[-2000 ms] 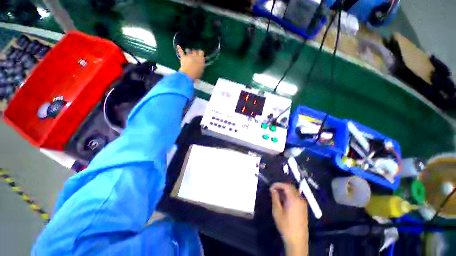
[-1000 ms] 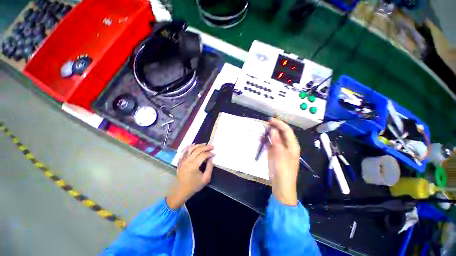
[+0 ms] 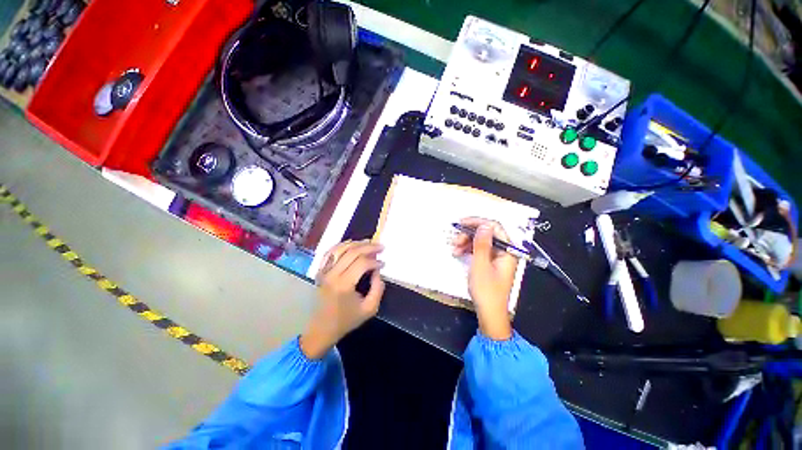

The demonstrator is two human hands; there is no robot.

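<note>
The record sheet [image 3: 426, 237] lies on a clipboard on the black bench mat, a black clip at its upper right corner. My right hand [image 3: 489, 272] holds a dark slim pen [image 3: 506, 245] over the sheet, its tip near the middle of the paper. My left hand [image 3: 350, 286] rests at the sheet's left edge with fingers bent and nothing seen in it; its palm side is hidden. Tweezers [image 3: 563, 274] lie right of the sheet, partly behind the pen and hand.
The headset tester [image 3: 519, 114] with red digits stands behind the sheet. A black tray [image 3: 352, 163] with a headset [image 3: 286, 136] and a red bin [image 3: 88, 53] are left. Cutters [image 3: 623, 242], a white bar [image 3: 620, 281], blue bins [image 3: 677, 189], a cup [image 3: 705, 288] and a yellow bottle [image 3: 758, 322] are right.
My left hand has come back from the conveyor to the sheet's left edge. My right hand has moved from beside the sheet onto it, and the pen now lies slanted in its fingers.
</note>
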